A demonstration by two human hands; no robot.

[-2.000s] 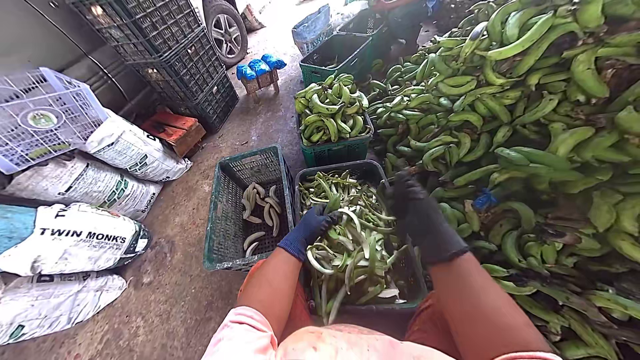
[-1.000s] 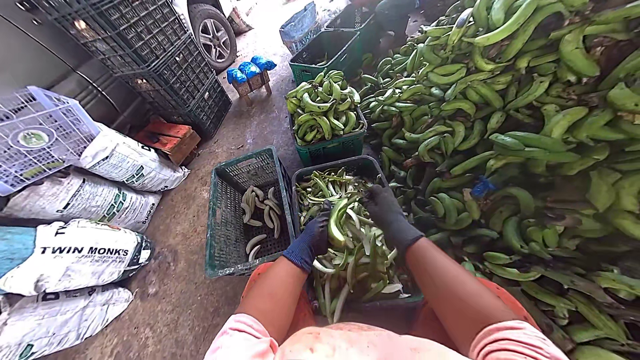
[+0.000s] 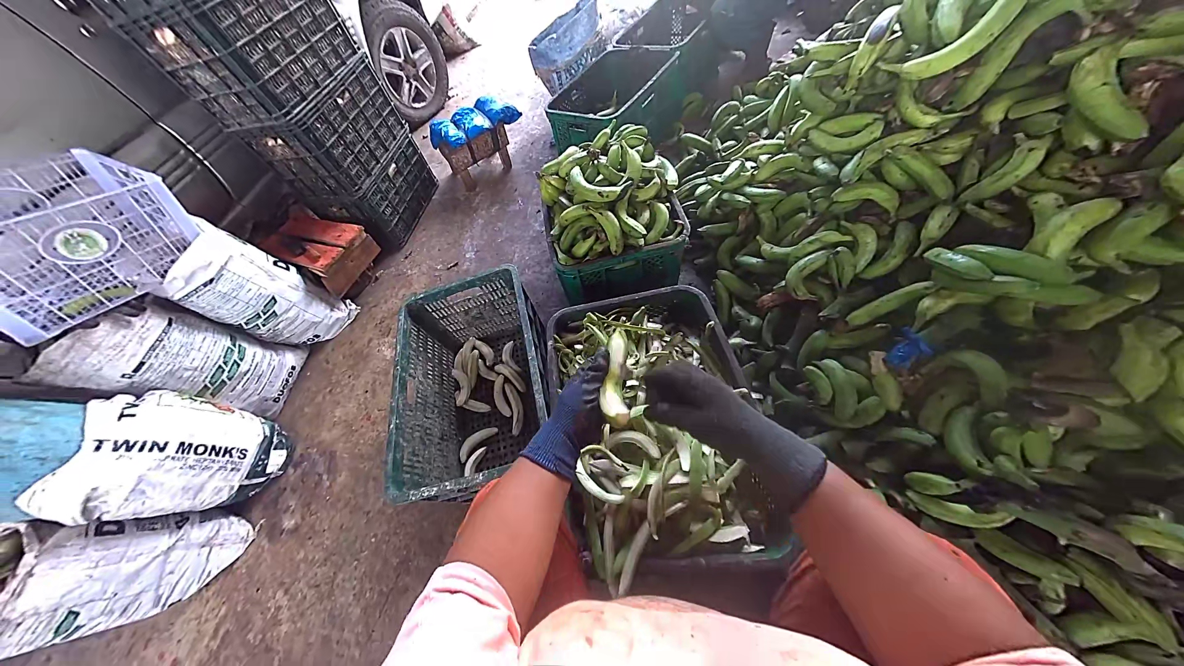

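My left hand (image 3: 575, 416), in a blue knitted glove, is closed around a partly peeled green plantain (image 3: 613, 379) above a dark crate (image 3: 638, 298) heaped with green peels (image 3: 661, 490). My right hand (image 3: 708, 407), in a dark grey glove, is just right of the plantain with its fingers curled; whether it holds a tool or a peel is hidden. Left of the peel crate stands a green plastic crate (image 3: 407, 398) with several peeled plantains (image 3: 487, 379) on its bottom.
A crate of green plantains (image 3: 615, 199) stands ahead, with green crates (image 3: 615, 83) beyond. A large heap of plantains (image 3: 925, 231) fills the right side. White sacks (image 3: 157, 453), a white basket (image 3: 83, 231), stacked black crates (image 3: 305, 102) and a small wooden stool (image 3: 476, 153) are left.
The plantain in my left hand now shows mostly pale flesh, where one second ago it showed green skin. Both hands remain over the peel crate.
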